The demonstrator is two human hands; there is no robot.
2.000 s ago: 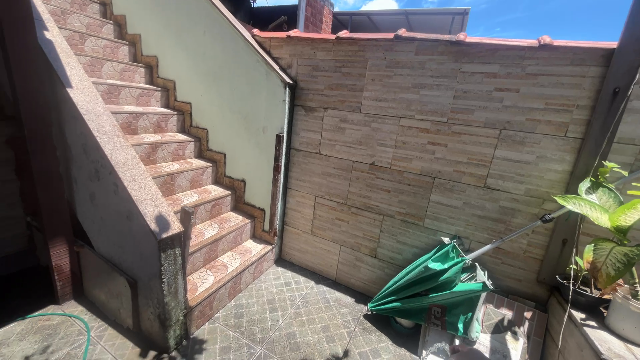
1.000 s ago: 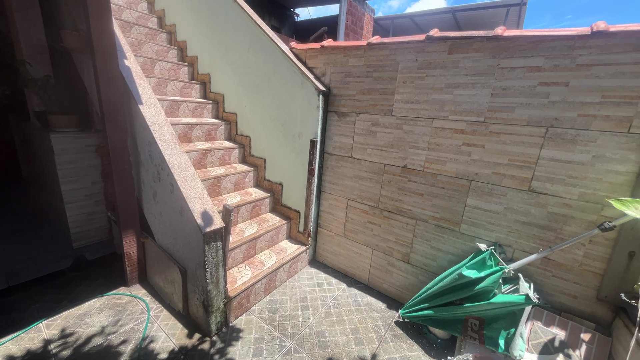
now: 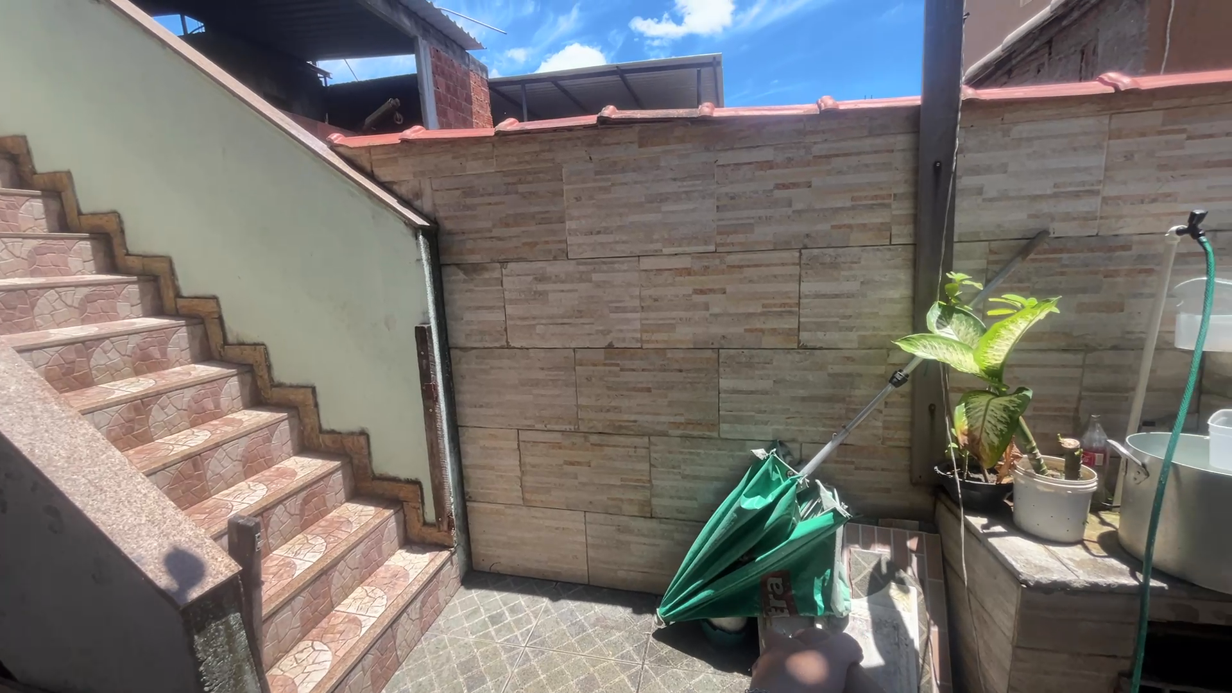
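My right hand [image 3: 807, 660] shows at the bottom edge, right of centre, partly cut off by the frame. Its fingers are unclear, and I cannot tell whether it holds anything. Just above it in the view is a folded green beach umbrella [image 3: 760, 553], canopy down, its metal pole [image 3: 852, 423] slanting up to the right against the tiled wall [image 3: 674, 385]. Whether the hand touches the canopy is not clear. A round container [image 3: 724, 632] is partly hidden beneath the umbrella. My left hand is out of view.
Tiled stairs [image 3: 318, 534] rise at left behind a low stone-topped wall [image 3: 91, 481]. At right, a ledge [image 3: 1054, 558] holds a leafy potted plant [image 3: 991, 361], a white bucket [image 3: 1054, 502] and a large metal pot [image 3: 1179, 510]. A green hose [image 3: 1176, 414] hangs from a tap [image 3: 1192, 227].
The view has swung right, bringing the ledge, pot and tap into sight. My right hand has appeared at the bottom edge. The umbrella still leans against the wall.
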